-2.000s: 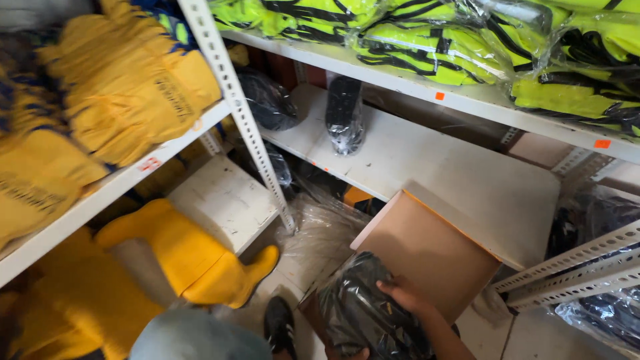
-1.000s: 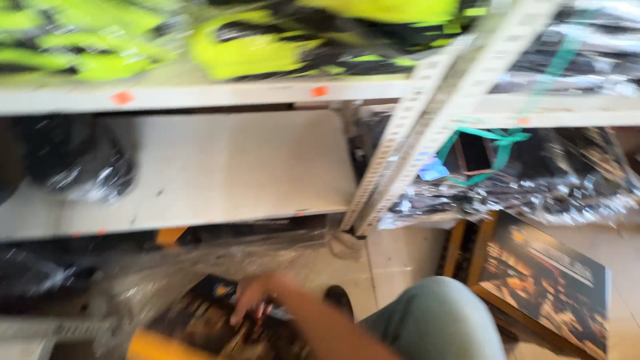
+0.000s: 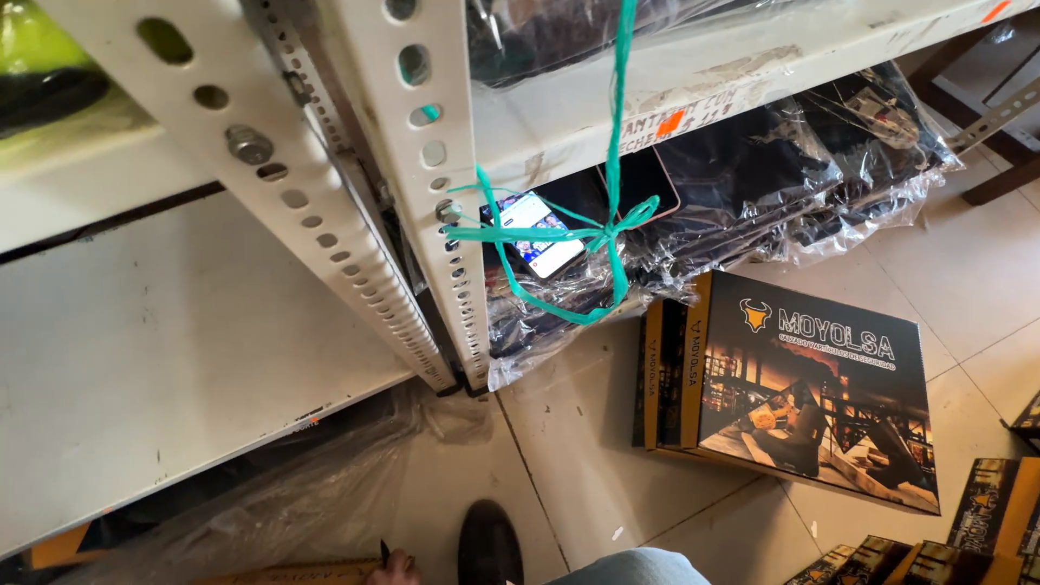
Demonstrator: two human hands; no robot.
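At the bottom edge, the fingers of one hand, by its place my right hand [image 3: 392, 569], show beside the edge of a cardboard box [image 3: 280, 575]. A small dark pointed thing [image 3: 385, 552] stands up at these fingers; what it is, and whether they grip it, I cannot tell. My left hand is out of view. A dark shoe [image 3: 490, 543] is on the floor right of the hand, and a jeans-clad knee [image 3: 634, 569] is farther right.
White perforated shelf posts [image 3: 439, 244] rise mid-view beside a white shelf [image 3: 162, 349]. On plastic-wrapped dark goods [image 3: 731, 195] lie a lit phone [image 3: 540, 236] and a dark phone [image 3: 642, 185], near knotted green twine [image 3: 601, 236]. Moyolsa boxes [image 3: 812, 398] stand on the tiled floor [image 3: 601, 422].
The view has swung right. Two seconds ago a hand rested on a black plastic-wrapped item by an open box; one second ago a hand was over a printed box. That wrapped item is now out of view.
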